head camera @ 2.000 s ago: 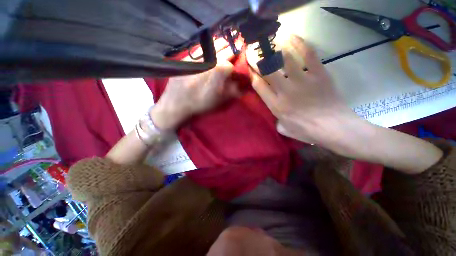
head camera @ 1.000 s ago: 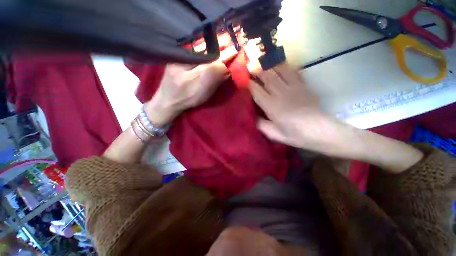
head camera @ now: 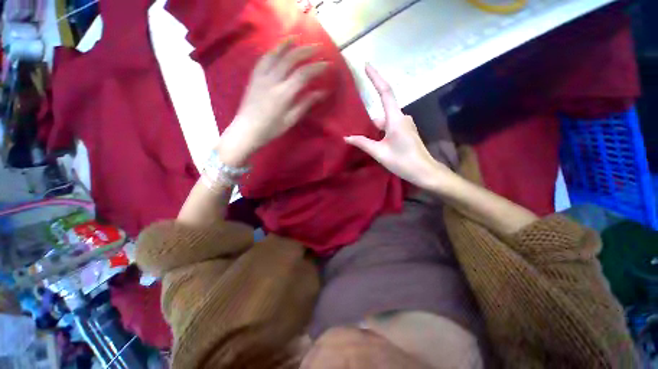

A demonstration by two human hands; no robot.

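A dark red cloth piece (head camera: 317,173) runs from the bright lamp glow at the top, over the table's front edge, down to my lap. My left hand (head camera: 278,97) is over the cloth with its fingers spread, slightly blurred; whether it touches the cloth I cannot tell. My right hand (head camera: 397,144) is at the cloth's right edge, thumb and index finger apart, holding nothing. The sewing machine head is out of view, and only a small bit near the needle area shows at the top edge.
A larger dark red garment piece (head camera: 130,137) hangs at the left. The white table (head camera: 411,54) has a faint ruler scale; a yellow scissor loop (head camera: 498,6) is cut off at the top. More dark red cloth (head camera: 577,72) lies over a blue crate (head camera: 613,166) at the right.
The view has shifted down and right. Both hands have come away from the needle area towards my body, and their fingers have opened. The machine head has left the view.
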